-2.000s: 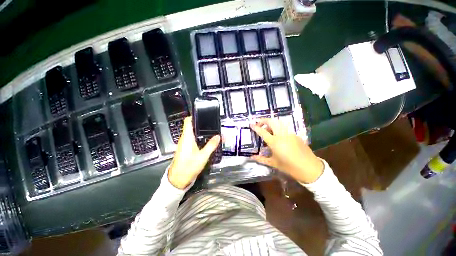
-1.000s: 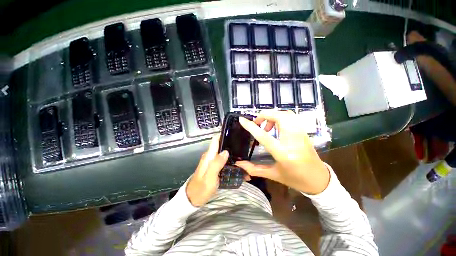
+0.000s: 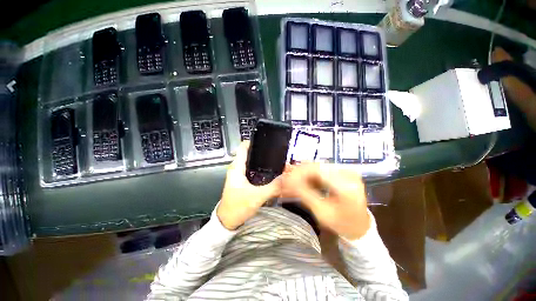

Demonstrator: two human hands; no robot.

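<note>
My left hand (image 3: 241,191) holds a black keypad phone (image 3: 268,151) upright, its dark screen area facing up. My right hand (image 3: 332,197) is motion-blurred just right of the phone's lower end; its fingertips are close to the phone, and I cannot tell if they hold anything. A small square lens (image 3: 305,147) with a black border sits tilted at the near left of the lens tray (image 3: 338,92), just above my right fingers. More lenses fill the tray's grid. The phone tray (image 3: 63,63) at the left holds several phones in two rows; its far-left pocket is empty.
A white box (image 3: 449,106) with a white wipe (image 3: 405,103) sticking out stands right of the lens tray. A bottle (image 3: 404,22) is behind. A black hose (image 3: 511,72) and another person's arm (image 3: 517,91) are at the far right. Stacked trays (image 3: 13,153) stand far left.
The view has shifted, so the trays sit higher and further right. Compared with a second ago, my right fingers have come off the phone's screen area and moved down to its lower right.
</note>
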